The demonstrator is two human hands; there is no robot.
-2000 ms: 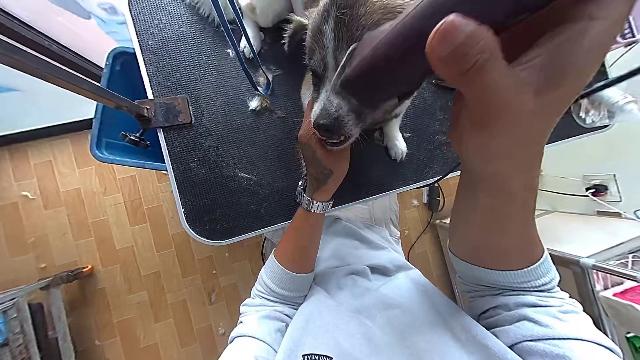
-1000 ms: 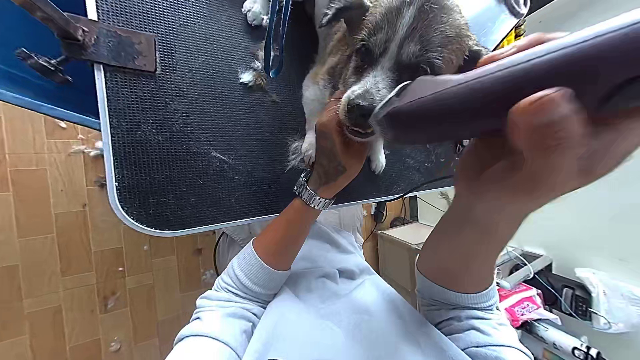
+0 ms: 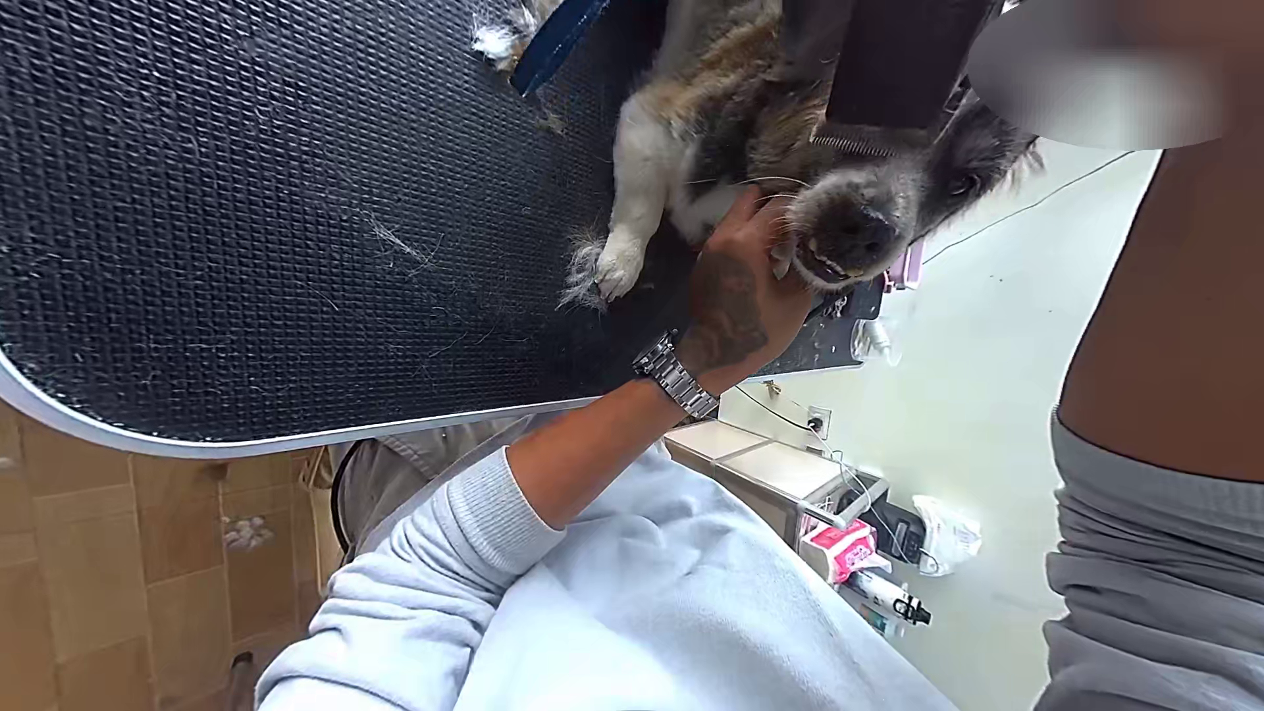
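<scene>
A dog (image 3: pixel 731 148) with grey, brown and white fur lies or crouches on a black ribbed grooming table (image 3: pixel 296 217). My left hand (image 3: pixel 746 286), with a metal watch (image 3: pixel 676 375) on its wrist, holds the dog under the jaw; its fingers are partly hidden by the muzzle. Dark electric hair clippers (image 3: pixel 894 69) point down at the dog's face, their toothed blade against the fur above the muzzle. My right hand (image 3: pixel 1106 79) is at the top right, large and blurred beside the clippers, its fingers mostly out of frame.
A blue strap (image 3: pixel 558 44) hangs near the dog's white front leg, with loose fur by it. The table's pale rim (image 3: pixel 197 446) curves along my side. A low tiled counter (image 3: pixel 780 459), a power socket (image 3: pixel 819 423), a cable and a pink package (image 3: pixel 839 548) are at the lower right.
The clippers have swung from pointing left beside the muzzle to pointing down onto the dog's face. My right hand has risen. The dog's head has turned to the right. The view has moved closer.
</scene>
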